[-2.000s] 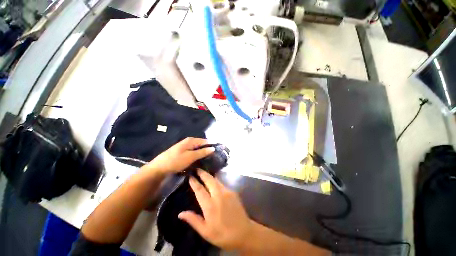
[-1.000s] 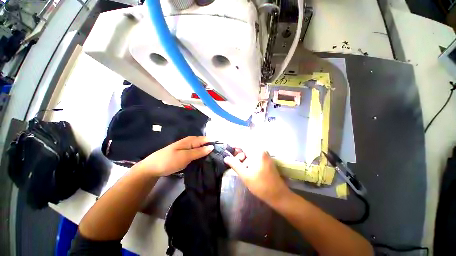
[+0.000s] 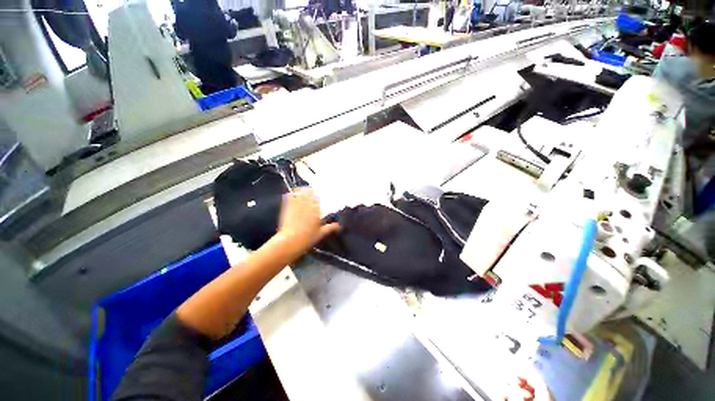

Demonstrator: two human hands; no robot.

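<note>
My left hand (image 3: 304, 219) is over the black fabric between two groups of bag pieces, slightly blurred, with its thumb pointing right. A black bag piece (image 3: 251, 205) with a small pale label is just left of the hand. Another black bag piece (image 3: 384, 239) with a pale label and a light zipper edge lies right of the hand, against the sewing machine head. More black fabric (image 3: 462, 211) with a pale zipper line lies behind it. Whether the fingers pinch any fabric is hidden. My right hand is out of the picture.
The white sewing machine head (image 3: 576, 262) with a blue air tube (image 3: 578, 274) stands at right. A blue bin (image 3: 149, 301) is below the table at left. Yellow-taped plate (image 3: 615, 364) is at lower right. A person in dark clothes stands behind, upper left; others are at upper right.
The view has swung left and up. My left hand has left the piece near the needle and is now at the pieces on the left. My right hand has gone out of view.
</note>
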